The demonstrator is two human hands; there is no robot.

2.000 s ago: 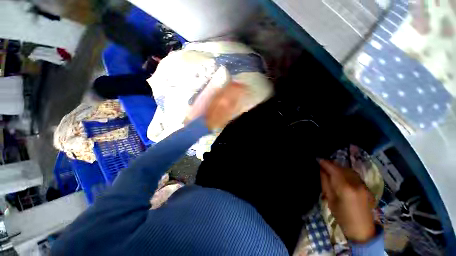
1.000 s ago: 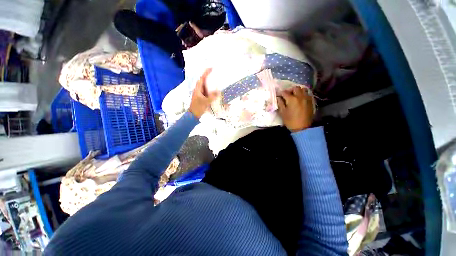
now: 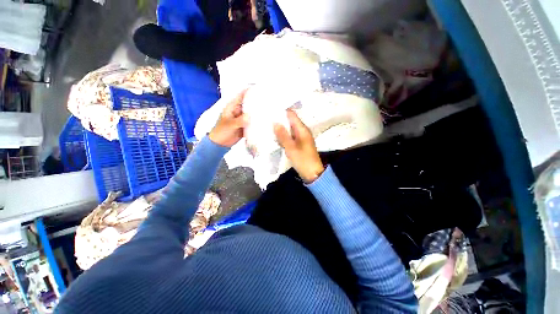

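A large bundle of patchwork, mostly cream-white with a blue polka-dot band, lies beyond my lap. A smaller whitish patchwork piece is between my hands, over the bundle's near side. My left hand grips its left edge. My right hand holds its right side, fingers pointing up and left. The piece's lower corner hangs towards my black-covered lap. My fingertips are partly hidden in the cloth.
Blue plastic crates stand on the left, with floral cloth over them. More floral cloth lies nearer on the left. The blue table edge curves along the right. A cloth bundle lies low on the right.
My right hand has moved left and nearer to my left hand. The held piece, earlier spread with its dotted and floral side up, now shows mostly white and is bunched between my hands.
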